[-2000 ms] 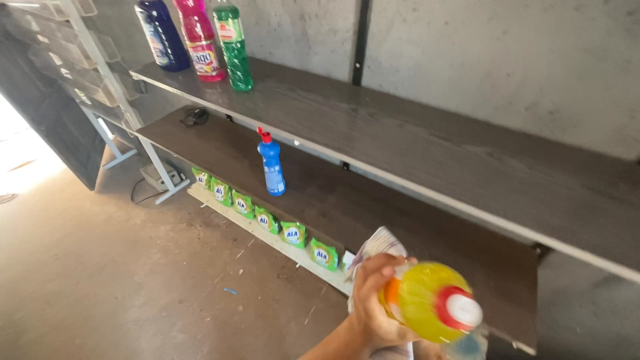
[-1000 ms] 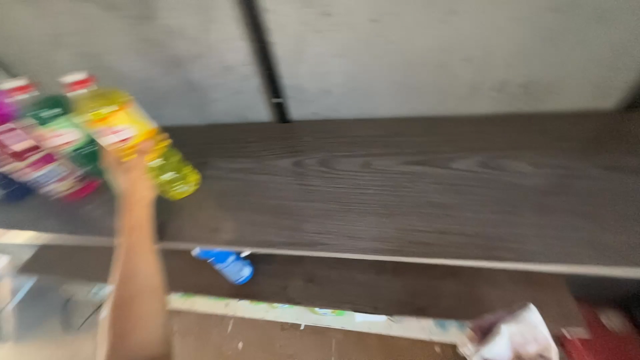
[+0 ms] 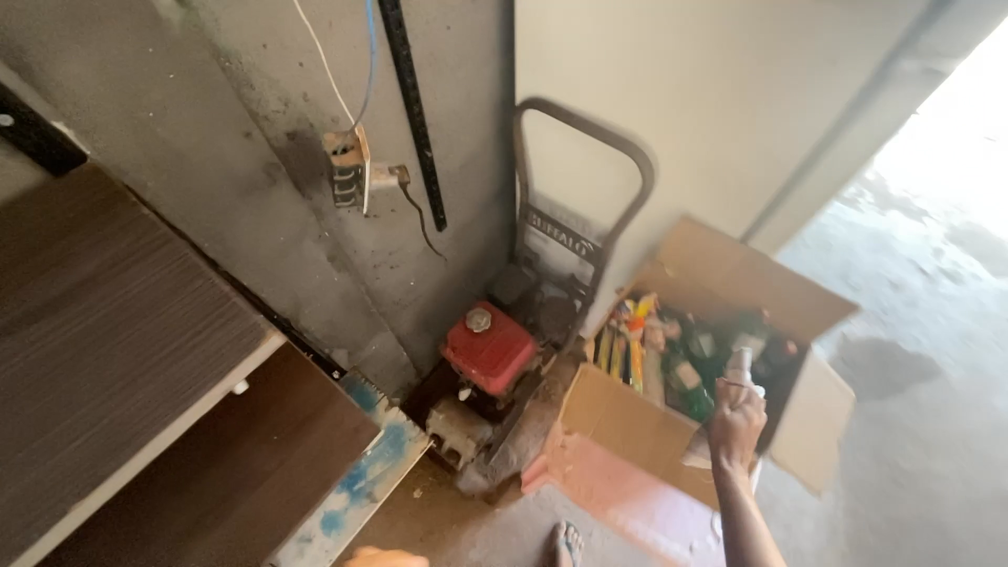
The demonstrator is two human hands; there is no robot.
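Observation:
My right hand [image 3: 736,421] is over the near right side of an open cardboard box [image 3: 622,433], its fingers closed around a pale, crumpled cloth [image 3: 697,453]. A pale end pokes out above the fingers; blur hides whether it is cloth too. Under and beside that hand, green bottles [image 3: 693,386] lie in the box. Several slim packs with yellow and orange parts [image 3: 618,358] fill its left side. Only a small, blurred part of my left hand [image 3: 386,557] shows at the bottom edge, below the shelf end, so its grip cannot be made out.
Left of the box stands a machine with a red tank [image 3: 488,346] and a curved metal handle [image 3: 587,122]. Two dark wooden shelves [image 3: 134,331] jut in from the left. A paint-stained board [image 3: 354,488] lies low. A wall socket [image 3: 346,173] has wires. A foot [image 3: 568,543] shows below.
The view has swung far from the shelf bottles to the box. A hand held a yellow bottle before, at the upper shelf one second ago; that bottle is out of view now.

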